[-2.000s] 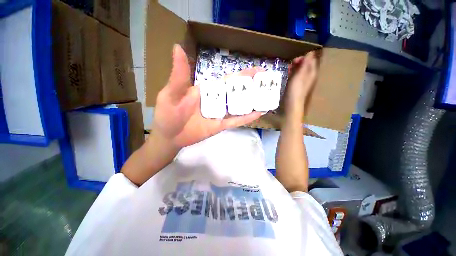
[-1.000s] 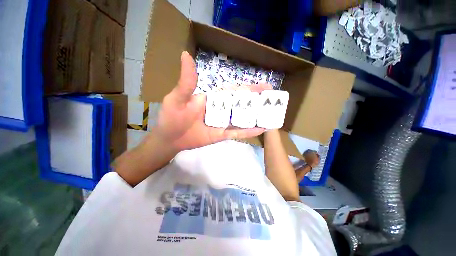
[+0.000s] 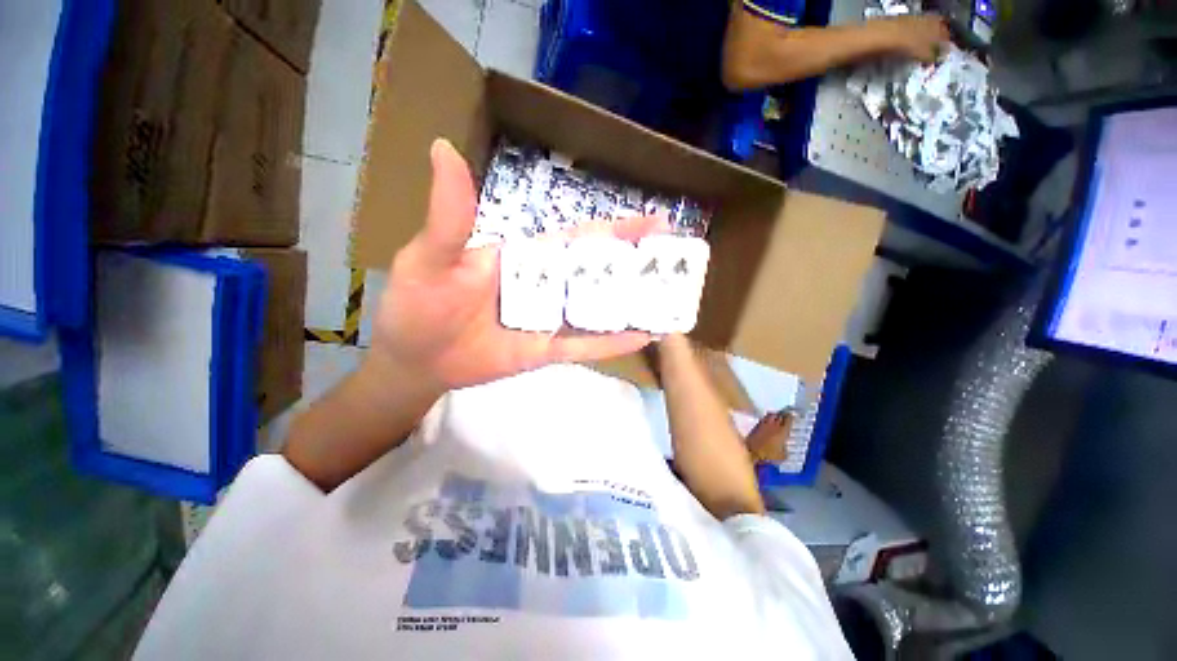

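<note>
My left hand (image 3: pixel 445 304) is palm up with its thumb out. Three small white plastic units (image 3: pixel 599 287) lie side by side along its fingers, faint dark marks on their faces. The hand is over the near side of an open brown carton (image 3: pixel 807 278) with many small silvery and white pieces (image 3: pixel 568 194) inside. My right forearm or upper arm passes below the carton. A small hand, seemingly my right hand (image 3: pixel 771 438), is low beside small white pieces (image 3: pixel 799 433) at the edge of a blue-rimmed tray (image 3: pixel 831 407). Its fingertips are too small to read.
Blue-rimmed white trays (image 3: pixel 158 362) and brown cartons (image 3: pixel 200 129) stand at the left. At the upper right, another person's arm (image 3: pixel 826 49) reaches to a heap of white pieces (image 3: pixel 942 123) on a perforated bench. A screen (image 3: pixel 1129 239) and silvery duct (image 3: pixel 977 465) are at the right.
My right hand has left the carton's right side and is low by the tray. The three units stay on my left palm. The other person's arm has come in at the top.
</note>
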